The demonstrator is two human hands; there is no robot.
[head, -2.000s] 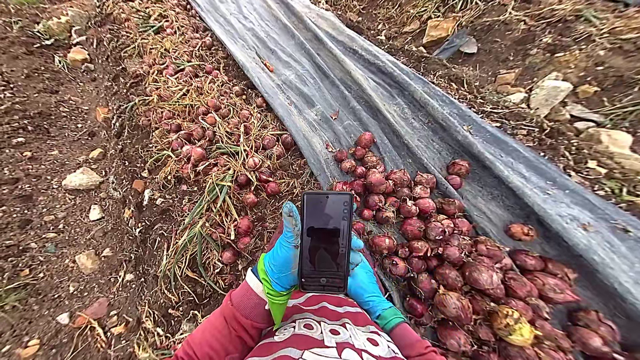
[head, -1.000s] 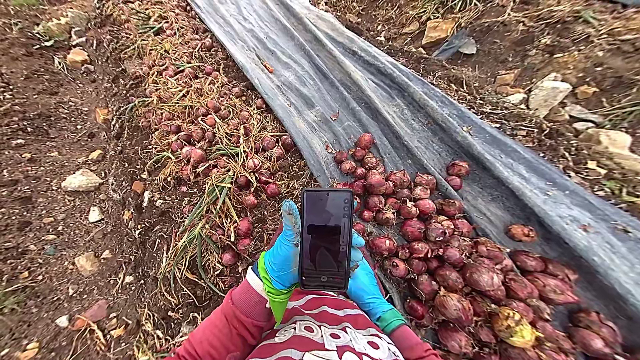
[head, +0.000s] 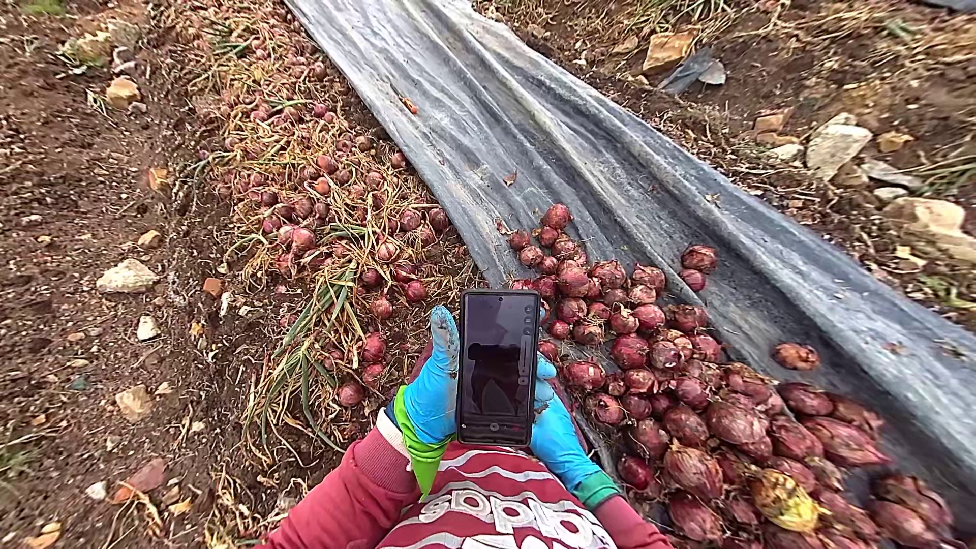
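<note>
My left hand [head: 433, 389], in a soiled blue glove with a bright green cuff, grips the left side of a black smartphone [head: 497, 370]. On the phone's right side is my right hand [head: 553, 427], also blue-gloved, its fingers partly hidden behind the phone. The phone stands upright in view with its dark screen facing me. Just right of my right hand, a heap of trimmed red onions [head: 690, 423] lies on a grey plastic sheet [head: 595, 160]. Red onions with dry leaves [head: 335, 221] lie along the soil to the left of the sheet.
Brown soil with scattered stones [head: 127, 276] borders the onion row on the left. Larger pale rocks [head: 837, 146] and dry plant debris lie beyond the sheet's right edge. A yellowish onion [head: 787, 499] is in the heap at the lower right.
</note>
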